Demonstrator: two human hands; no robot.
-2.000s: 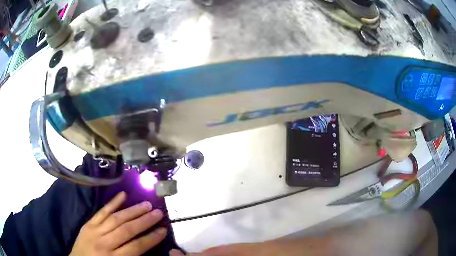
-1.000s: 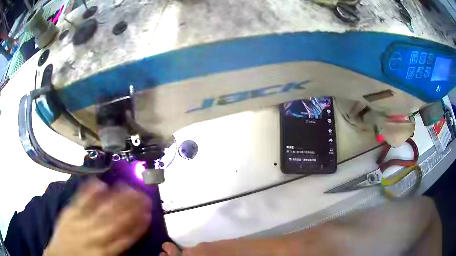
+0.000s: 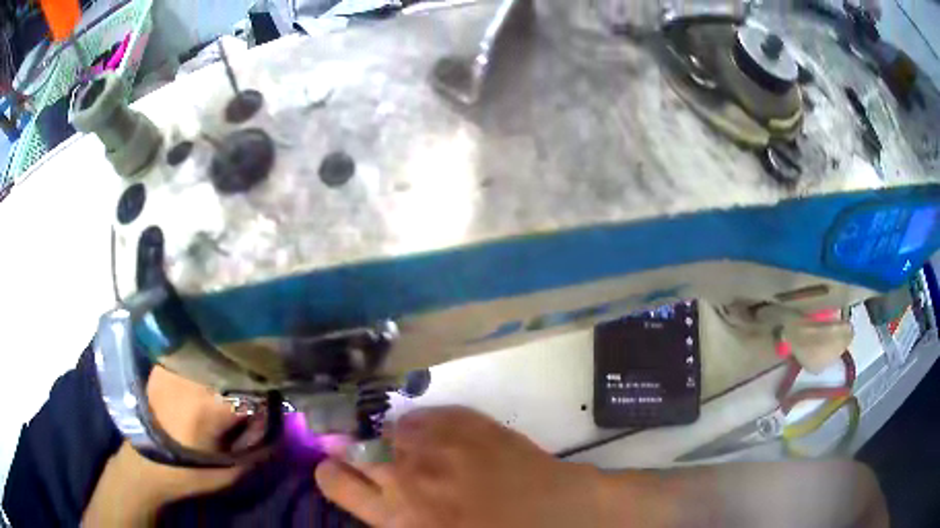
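Observation:
The dark fabric point(image 3: 247, 500) lies under the left end of the cream sewing machine head point(image 3: 412, 206), lit pink-violet by the needle. My left hand point(image 3: 196, 418) is on the fabric left of the needle, partly behind the curved metal loop point(image 3: 126, 397). My right hand point(image 3: 443, 469) reaches in from the right, its fingertips at the fabric just in front of the needle area. The head and loop hide parts of both hands' surroundings, and whether either hand grips the cloth cannot be told.
A smartphone point(image 3: 646, 371) lies under the machine arm. Snips with red and yellow handles point(image 3: 821, 428) lie right of it. The blue control panel point(image 3: 881, 239) is at the head's right end. A pale green mesh tray point(image 3: 98, 52) is behind at the left.
My left hand has moved from on top of the fabric to behind the metal loop. My right hand has come up to the needle area. The view has shifted, showing more of the machine's top.

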